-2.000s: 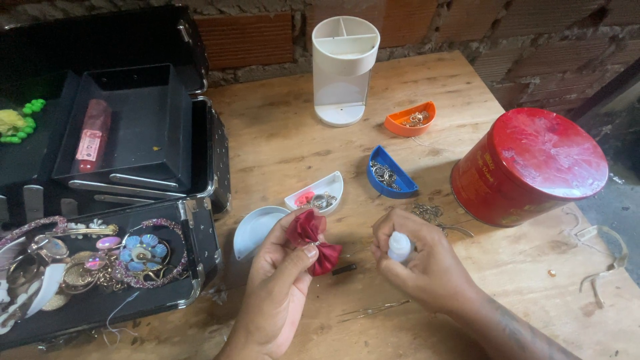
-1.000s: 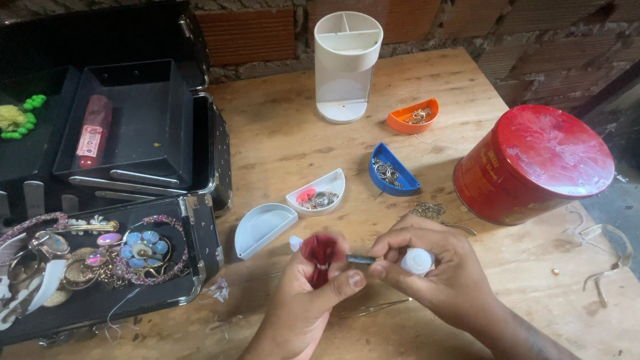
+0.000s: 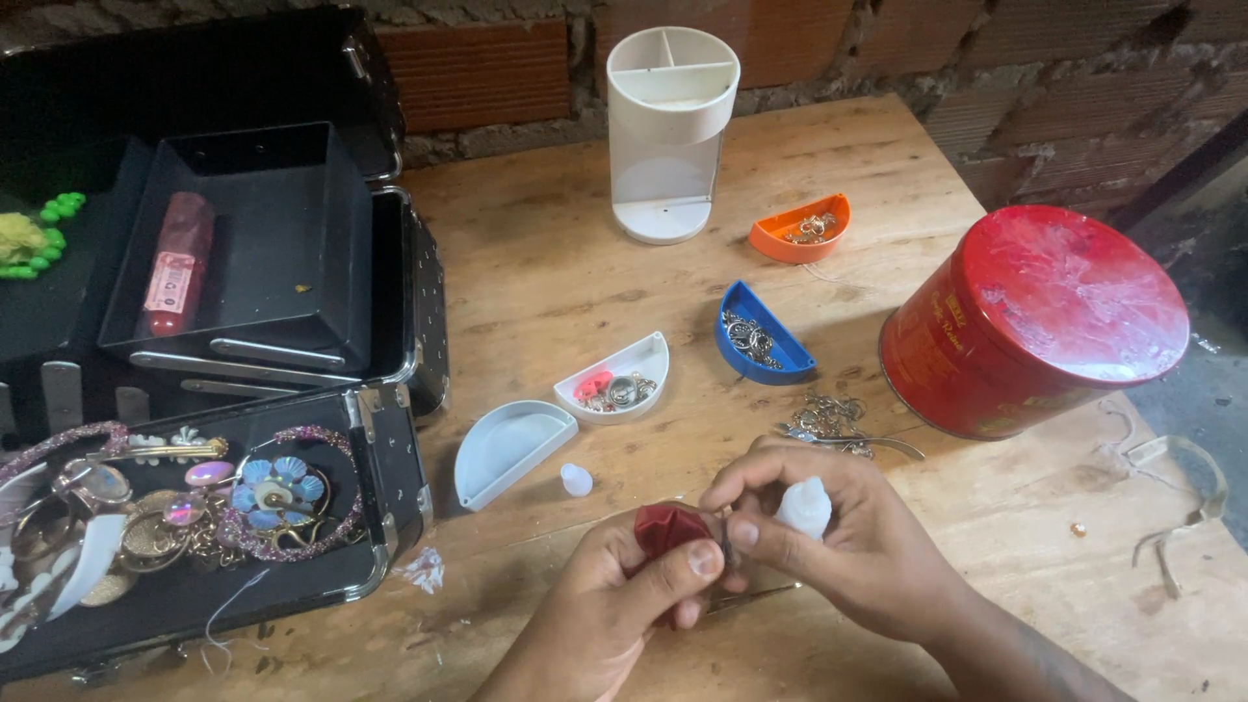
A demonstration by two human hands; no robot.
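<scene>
My left hand (image 3: 624,595), low in the middle of the head view, holds a dark red satin bow (image 3: 671,528) between thumb and fingers. Close on its right, my right hand (image 3: 829,546) keeps a small white bottle (image 3: 805,507) against its palm. Its thumb and forefinger pinch a small dark piece at the bow's edge, largely hidden by the fingers. A small translucent cap (image 3: 576,479) stands on the wooden table beyond my left hand, near the pale grey half-round tray (image 3: 515,450).
White (image 3: 655,356), blue (image 3: 795,369) and orange (image 3: 780,249) half-round trays hold small metal findings. A loose chain pile (image 3: 829,419) lies by a red tin (image 3: 975,341). Behind stands a white organizer (image 3: 673,117). A black case (image 3: 405,468) with jewelry fills the left.
The bow and the bottle are still held. My right hand has come closer to the bow than two seconds ago. The small cap now stands on the table in plain view.
</scene>
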